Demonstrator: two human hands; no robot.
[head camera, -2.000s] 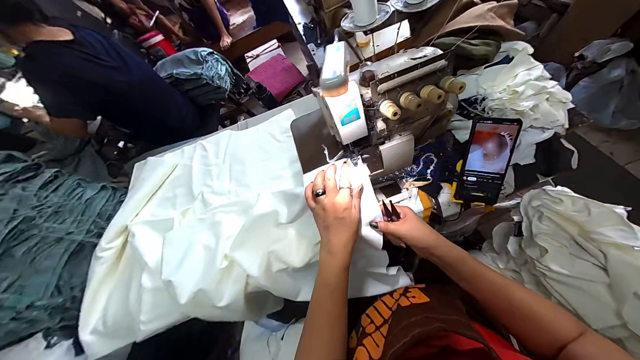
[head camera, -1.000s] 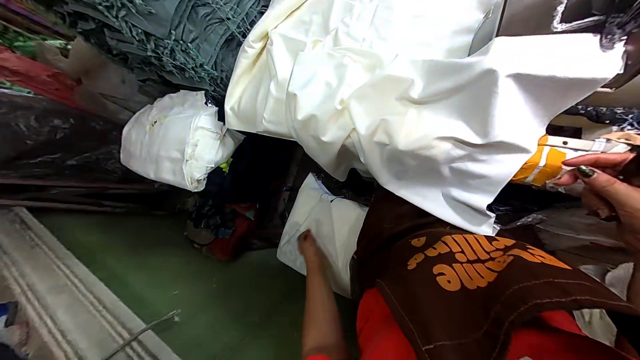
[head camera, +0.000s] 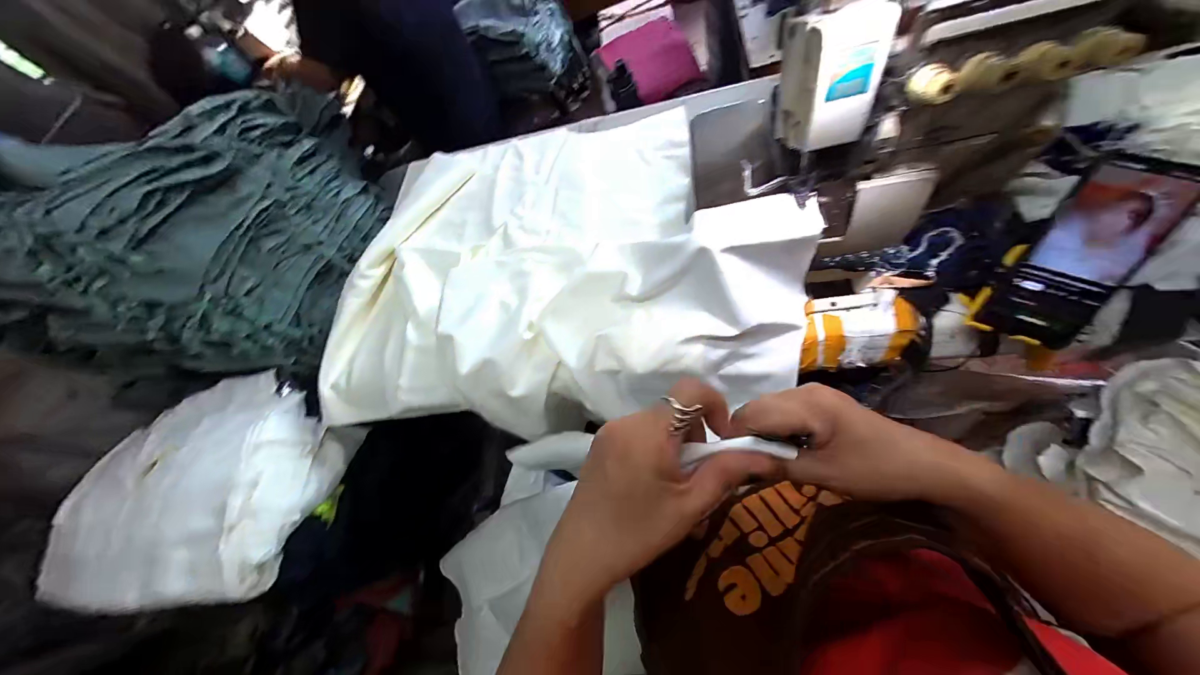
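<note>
My left hand (head camera: 647, 469), with a coiled ring on one finger, pinches the edge of a white cloth piece (head camera: 553, 453) above my lap. Beside it my right hand (head camera: 825, 436) grips the same edge, the fingers of both hands nearly meeting. More of this cloth seems to hang below, over the apron (head camera: 750, 553). Just beyond my hands, a large crumpled white fabric (head camera: 600, 309) lies across the sewing table, its far right corner near the needle area of the sewing machine (head camera: 834, 84). Whether my right hand also holds a small tool cannot be told.
Gathered green fabric (head camera: 216, 225) is heaped at left, above a white cloth bundle (head camera: 178, 506). Thread cones (head camera: 994, 73) stand behind the machine. At right are a phone (head camera: 1097, 244) in a holder, an orange-and-white wrapped roll (head camera: 861, 328) and piled white cloth (head camera: 1153, 441). A person (head camera: 403, 66) is beyond the table.
The view has swung back up from the floor. My left hand, low beside white cloth one second ago, is now up by my right hand, both on a cloth edge.
</note>
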